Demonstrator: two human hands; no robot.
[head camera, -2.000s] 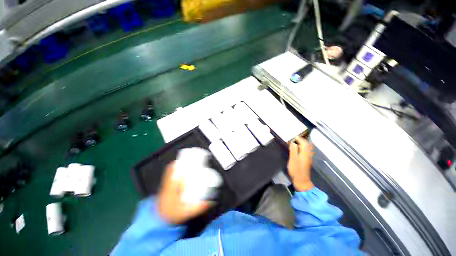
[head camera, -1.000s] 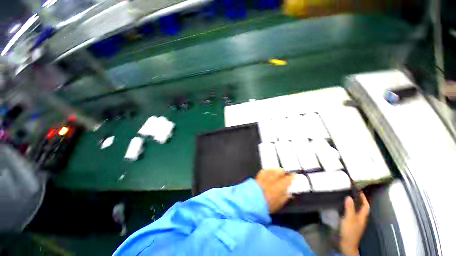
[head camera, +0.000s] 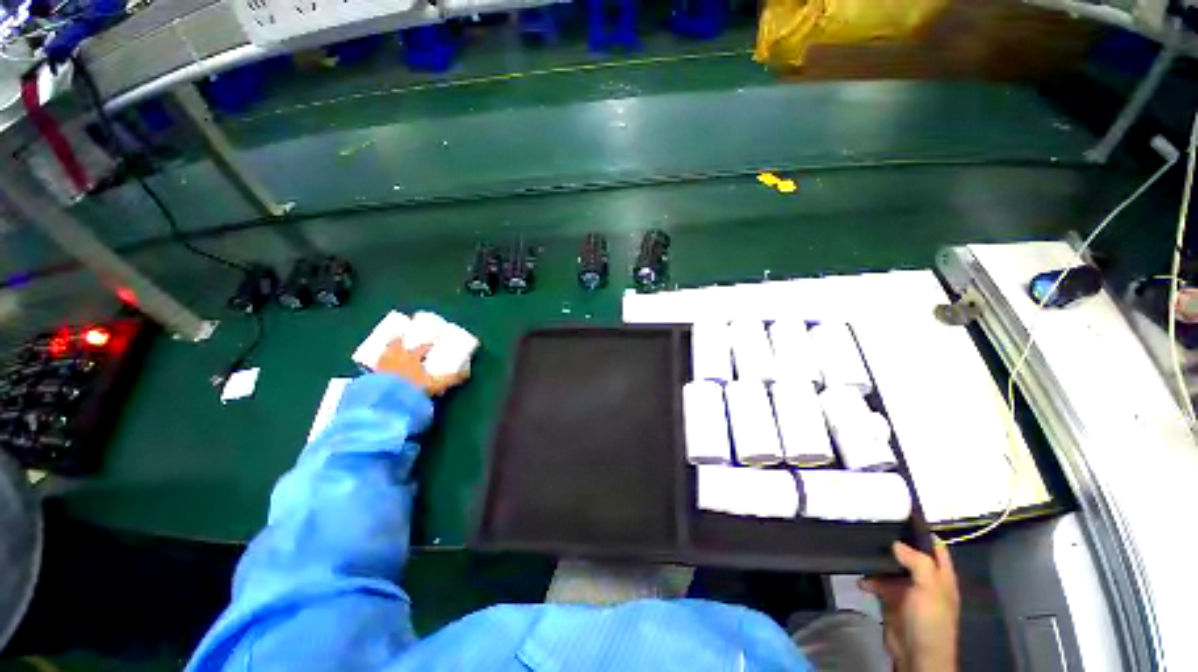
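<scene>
A black tray with a raised rim and a divider lies over the front of the cream work board. Its left part is bare; its right part holds white cylinders in two upright rows, with two more lying sideways in front. My right hand grips the tray's front right corner. My left hand is on a small cluster of white cylinders on the green bench; its fingers rest on them, partly hidden by the sleeve. Another white cylinder lies beside my left sleeve.
Several black cylindrical housings stand along the bench behind the tray and at the left. A dark box with red lights is at far left. The white machine table is at right, with a dark housing and a thin white cord.
My left hand has moved from the cylinders in the tray to the cluster on the bench at left. My right hand stays at the tray's corner. The view has shifted.
</scene>
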